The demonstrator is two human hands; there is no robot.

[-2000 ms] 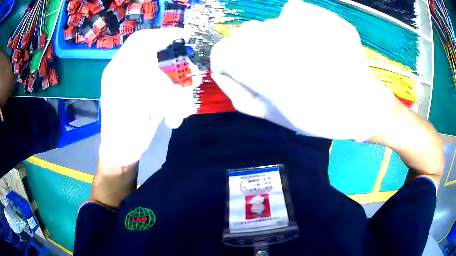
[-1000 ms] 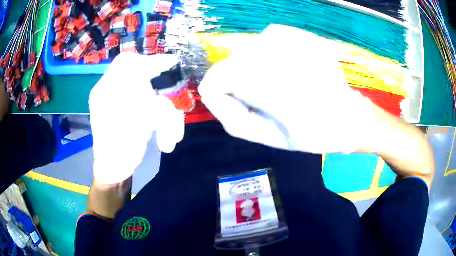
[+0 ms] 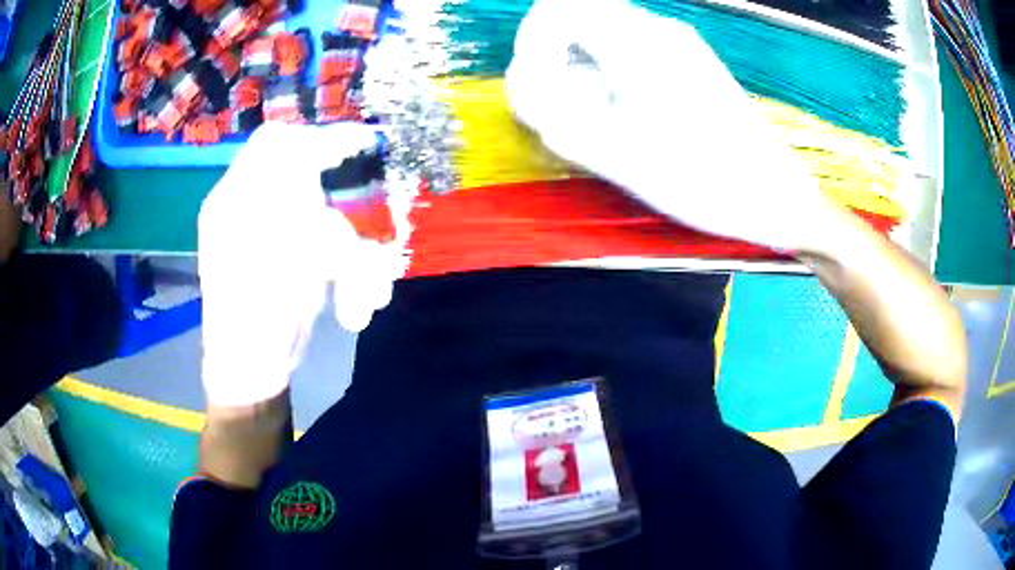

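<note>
My left hand [image 3: 262, 262], in a bright white glove, holds a red-and-black connector housing [image 3: 361, 198] at its fingertips, near the left ends of the wires. My right hand [image 3: 634, 117], also gloved and overexposed, is over the yellow wires [image 3: 490, 139] and teal-green wires [image 3: 501, 45]; whether its fingers hold anything cannot be told. The red wires [image 3: 534, 223] lie nearest my body. Silvery-white crimp terminals [image 3: 417, 111] form a fuzzy mass at the wires' left ends.
A blue parts bin [image 3: 167, 153] heaped with connectors is at the upper left. Part-built harnesses [image 3: 61, 167] lie left of it. Black wires [image 3: 851, 13] lie at the far side. Mixed wires [image 3: 979, 89] are at the right edge. A person's dark sleeve [image 3: 56, 323] shows at the left.
My right hand has moved up and away from the connector, uncovering more red and yellow wires. My left hand still holds the connector, now slightly further left.
</note>
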